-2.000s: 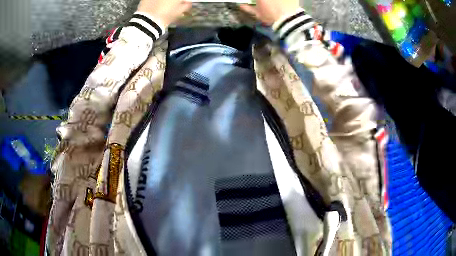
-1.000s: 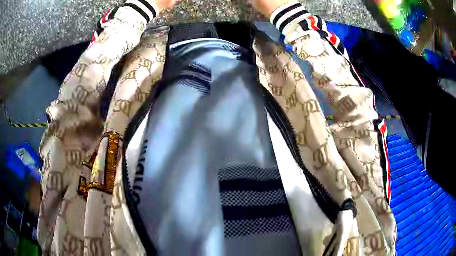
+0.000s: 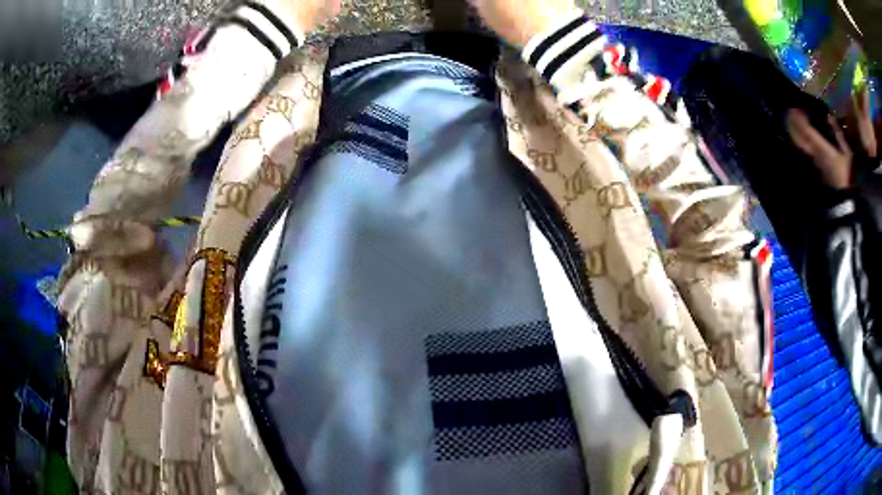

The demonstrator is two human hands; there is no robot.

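Observation:
My left hand (image 3: 308,12) is at the top edge, left of the middle. Only its wrist and the back part show; the fingers are cut off. My right hand (image 3: 511,17) is at the top edge, right of the middle, also cut off at the fingers. What either hand holds is out of the picture. Between them shows a strip of the speckled grey benchtop (image 3: 392,14).
At the upper right are bright green, yellow and blue balls (image 3: 774,29), blurred. Another person's hand (image 3: 822,145) and dark sleeve are at the right. Ribbed blue crates (image 3: 822,387) are at the lower right. Yellow-and-black tape (image 3: 44,232) crosses the floor.
The pale edge seen between my hands two seconds ago is out of view. Both hands sit higher, more cut off than then. Another person's hand has come in at the right.

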